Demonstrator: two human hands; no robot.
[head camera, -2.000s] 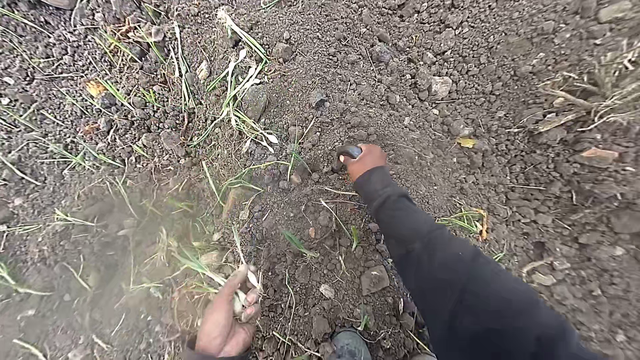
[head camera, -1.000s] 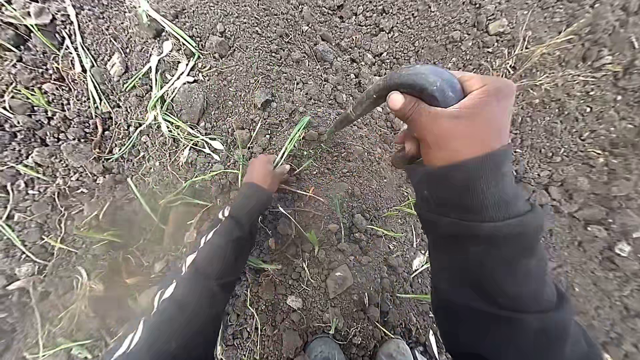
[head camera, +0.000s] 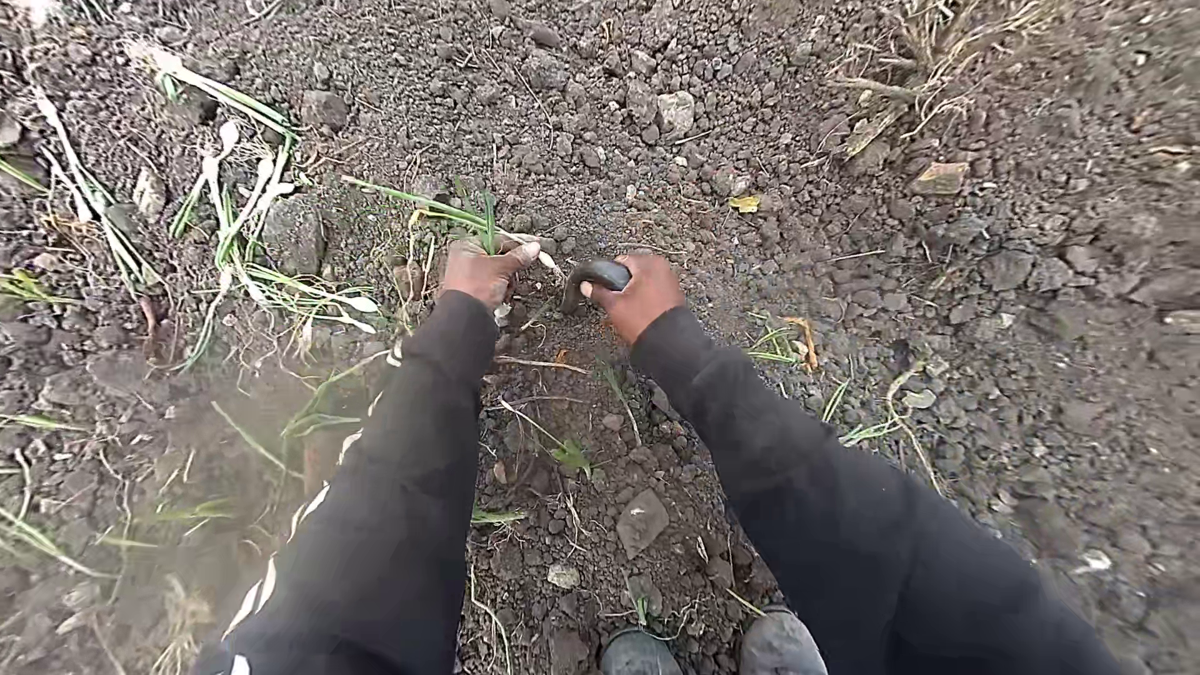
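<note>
My left hand (head camera: 487, 270) holds a young onion plant (head camera: 450, 212), its white bulb pointing right and its green leaves trailing left. Close to its right, my right hand (head camera: 642, 292) is closed round a dark, curved tool (head camera: 600, 275) that looks like a horn; its lower end is at the soil, and whether the tip is in the ground cannot be seen. More pulled onion plants (head camera: 230, 216) with white bulbs lie loosely on the soil to the left.
Cloddy brown soil (head camera: 750, 253) surrounds my hands. A flat stone (head camera: 643, 523) lies below them, above my shoes (head camera: 780, 645). Dry roots and stalks (head camera: 905, 84) are at the upper right. Small green plants (head camera: 572, 457) stand or lie nearby, and a blurred patch covers the lower left.
The curved tool was raised with much of its length showing; my right hand has lowered it toward the soil. My left hand now has a plant with its bulb pointing toward the tool.
</note>
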